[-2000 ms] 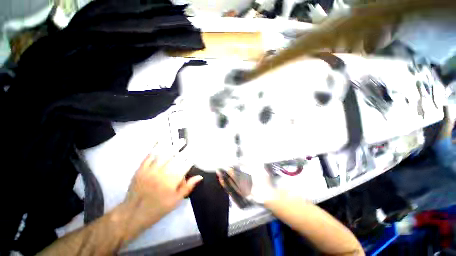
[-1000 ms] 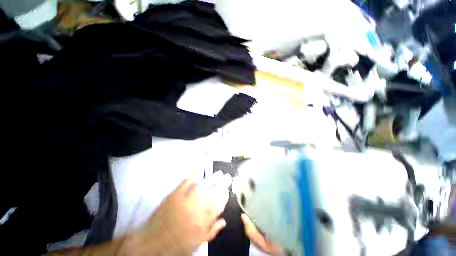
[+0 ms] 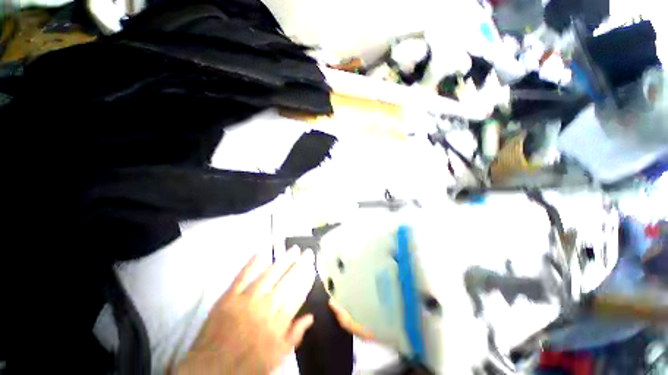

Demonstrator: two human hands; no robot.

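A black fabric strip (image 3: pixel 324 333) lies on the white table and runs up to the left end of the sewing machine head (image 3: pixel 366 282), which is white with a blue stripe. My left hand (image 3: pixel 253 315) lies flat on the table and the strip's left edge, fingers spread and pointing toward the needle area. My right hand (image 3: pixel 350 321) is mostly hidden behind the machine head; only a finger or two show at the strip's right edge. The needle and presser foot are hidden by the head.
A large heap of black cut pieces (image 3: pixel 139 124) covers the left. One black band (image 3: pixel 307 154) sticks out of it toward the machine. A dark grey strip (image 3: pixel 130 322) hangs at the lower left. A cardboard-coloured cone or roll (image 3: pixel 510 157) and blurred clutter stand behind the machine.
The view has shifted and tilted, so the machine head now shows its blue-striped end and covers most of my right hand. Both hands remain at the black strip.
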